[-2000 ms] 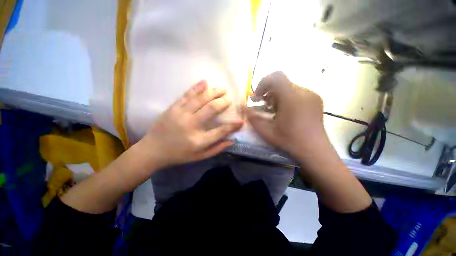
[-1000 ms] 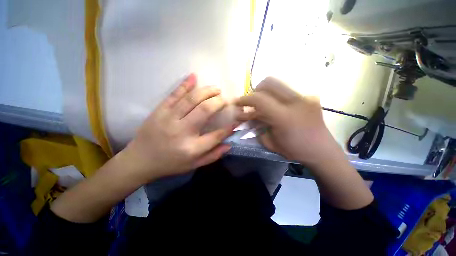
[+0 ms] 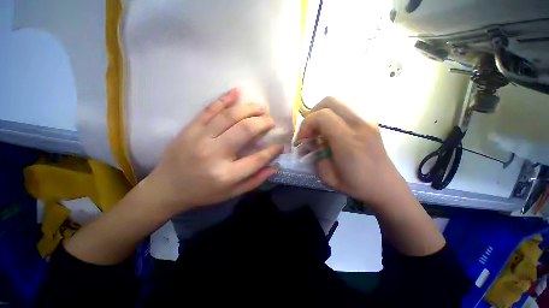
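Note:
A large white fabric piece with a yellow strip down its left part and a thin yellow right edge lies on the white table and hangs over its front. My left hand lies spread on the fabric near the front edge, gripping nothing. My right hand is bent at the fabric's right edge, with a small tool, perhaps thread snips, within its fingers; a bit of green shows there. The tool's exact shape is hidden.
Black-handled shears lie right of my right hand. The sewing machine head is at the upper right, under bright light. A blue crate with yellow scraps is at the lower right. Yellow fabric hangs at the lower left.
The fabric's yellow strip has shifted left since two seconds ago. My right hand has moved slightly at the fabric's edge, and the green bit has come into view. My left hand has stayed on the fabric.

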